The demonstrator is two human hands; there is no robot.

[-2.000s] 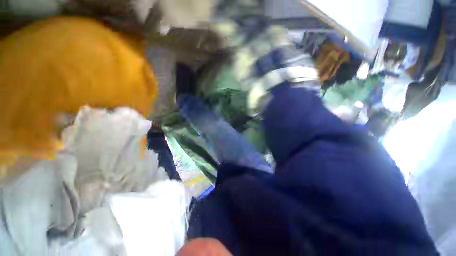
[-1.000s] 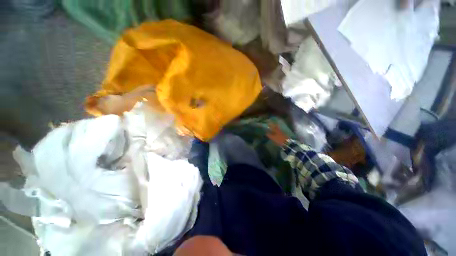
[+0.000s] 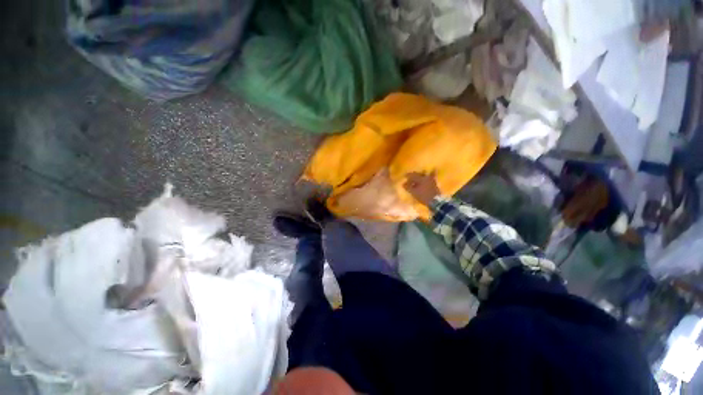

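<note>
An orange woven sack (image 3: 455, 146) lies crumpled on the floor near my feet, its mouth partly open and showing a paler inside. My right hand (image 3: 422, 187), bare below a checked cuff, is closed on the sack's near edge. A large armful of white cut pieces (image 3: 85, 301), ragged-edged, fills the lower left, above the floor at my left side. My left hand is not clearly visible; a small brownish patch among the white folds cannot be made out.
A green sack (image 3: 316, 69) and a blue-grey bag (image 3: 162, 42) stand on the grey floor (image 3: 208, 146) beyond. Pale pieces (image 3: 539, 116) are heaped right of the orange sack. A white-topped table (image 3: 609, 108) holding white pieces is at upper right. My shoes are beside the sack.
My right hand has come onto the orange sack, where it was apart from it one second ago. The view has shifted, showing more floor, the green sack and the blue-grey bag. The white armful stays at lower left.
</note>
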